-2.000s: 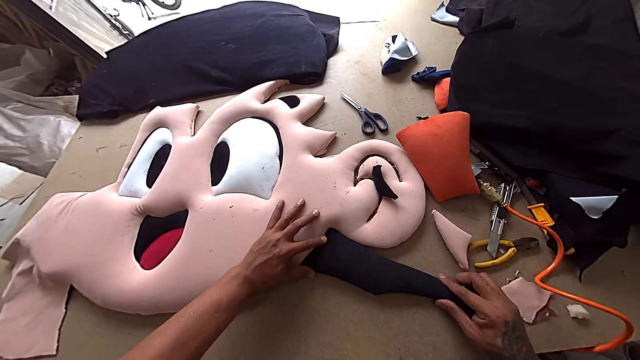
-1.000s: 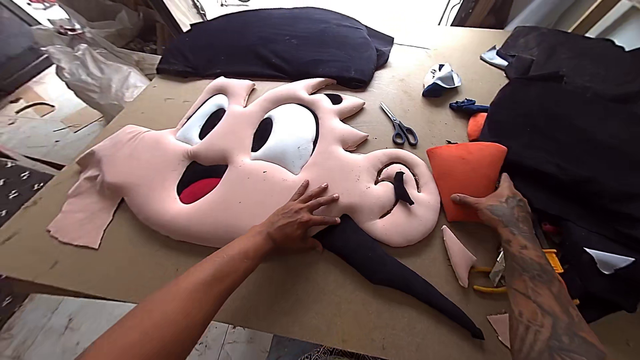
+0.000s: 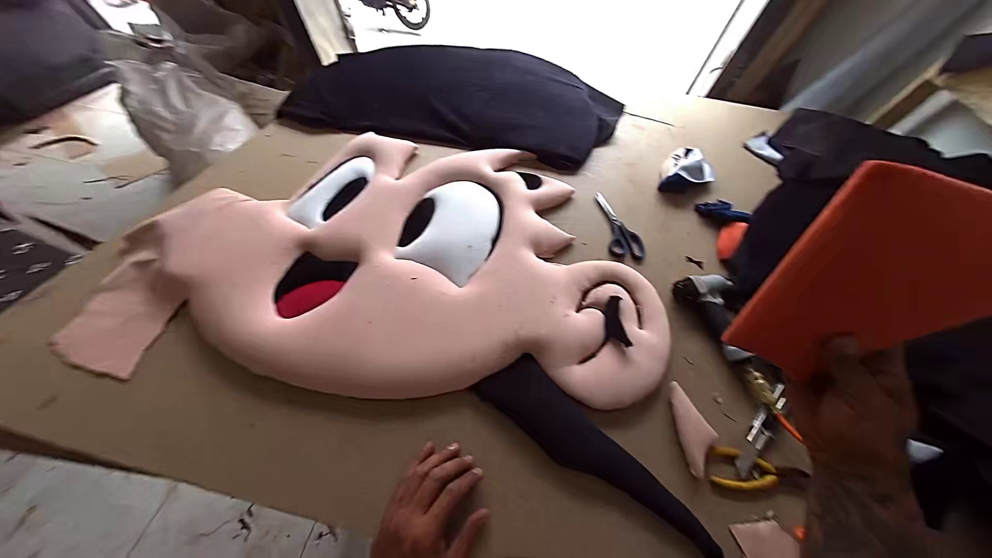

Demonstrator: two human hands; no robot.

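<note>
A large padded cartoon face [image 3: 465,325] covered in pink fabric lies on the table, with white eyes, a dark mouth and a red tongue. A tapering black fabric piece [image 3: 589,449] extends from beside its ear toward the near edge. Below the face, my left hand [image 3: 430,504] rests on the table with fingers apart, holding nothing. At the right, my right hand [image 3: 849,411] grips an orange fabric-covered panel [image 3: 876,263] by its lower edge, raised above the table. Part of the hand is blurred and in shadow.
A dark cloth-covered form [image 3: 457,93] lies behind the face. Scissors [image 3: 618,229], a crumpled white-and-blue scrap [image 3: 686,167], yellow-handled pliers [image 3: 742,477], a pink scrap [image 3: 691,426] and black fabric [image 3: 837,139] lie toward the right. Tiled floor [image 3: 77,488] shows at lower left.
My right hand has moved from the black piece to the orange panel, which it now holds lifted. My left hand has come off the pink face onto the table.
</note>
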